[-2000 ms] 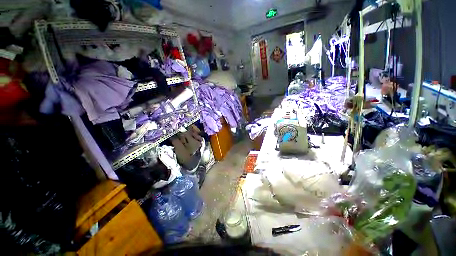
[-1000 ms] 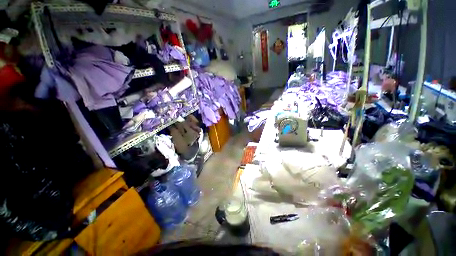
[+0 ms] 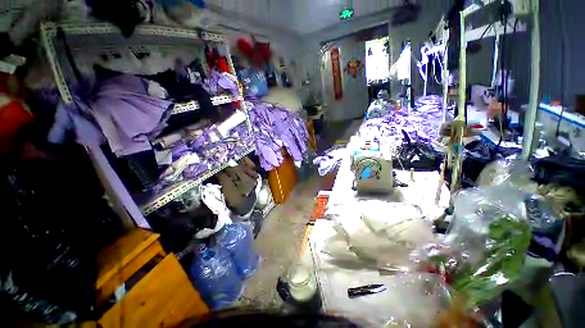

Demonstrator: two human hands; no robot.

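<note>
Neither of my hands is in view. Black thread snips (image 3: 365, 290) lie flat on the white cloth (image 3: 340, 277) near the table's front. A jar with pale contents (image 3: 300, 286) stands at the table's left edge, its dark lower part cut into by a dark blurred shape at the bottom. A clear bag of leafy greens (image 3: 503, 256) lies right of centre. An orange-red food patch (image 3: 458, 315) shows at the bottom edge, blurred. Crumpled pale wrapping (image 3: 375, 237) lies mid-table.
A pale sewing machine head (image 3: 374, 172) with a blue sticker stands mid-table. Upright poles (image 3: 460, 96) rise at the right. Blue water jugs (image 3: 217, 272) and orange wooden furniture (image 3: 154, 288) are on the floor at left. Loaded shelves (image 3: 192, 106) hold lilac pieces.
The view has tilted slightly up and down again between frames. The things on the table lie as before, and no hand has appeared.
</note>
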